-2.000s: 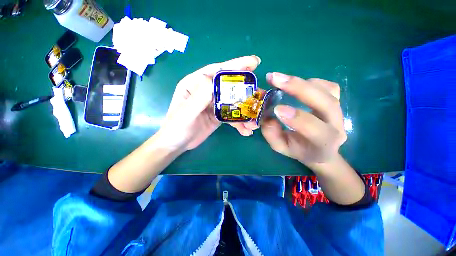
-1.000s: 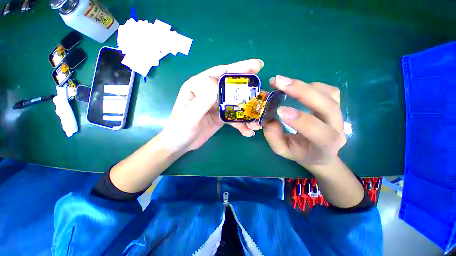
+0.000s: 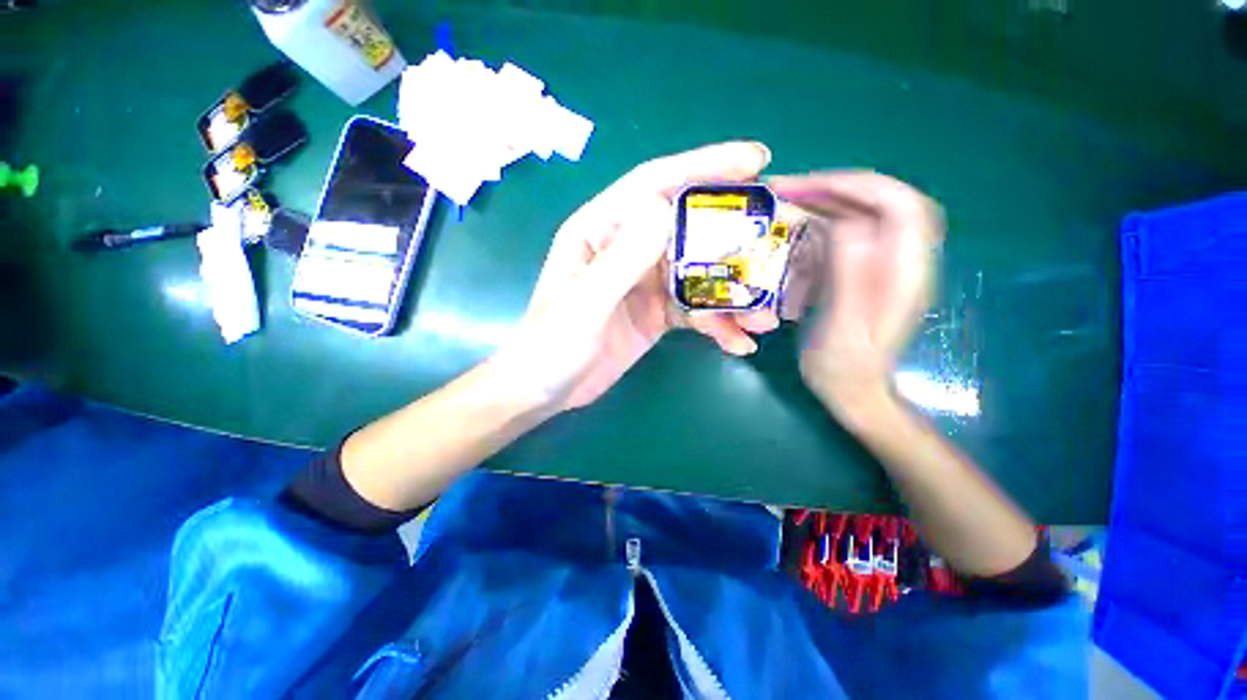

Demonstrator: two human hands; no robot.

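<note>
My left hand point(image 3: 595, 280) holds an open watch case point(image 3: 725, 249) upright in the view, between thumb and fingers. White and gold parts show inside it. The orange-gold flex cable point(image 3: 780, 235) shows at the case's right edge. The display point(image 3: 803, 267) is a blurred greyish shape beside that edge, partly hidden by my right hand. My right hand point(image 3: 875, 274) is motion-blurred, just right of the case and display. Whether its fingers grip the display cannot be made out.
Left on the green bench point(image 3: 547, 458) lie white wipes point(image 3: 479, 123), a phone point(image 3: 365, 226), a bottle point(image 3: 332, 48), a pen point(image 3: 137, 235), a white strip point(image 3: 229, 285) and open watches point(image 3: 233, 171). Red clamps point(image 3: 848, 558) show by my lap. A blue bin point(image 3: 1187, 438) stands right.
The view has shifted, so bench items appear further right. My left hand still holds the case. My right hand has become blurred and its fingers have changed position beside the display.
</note>
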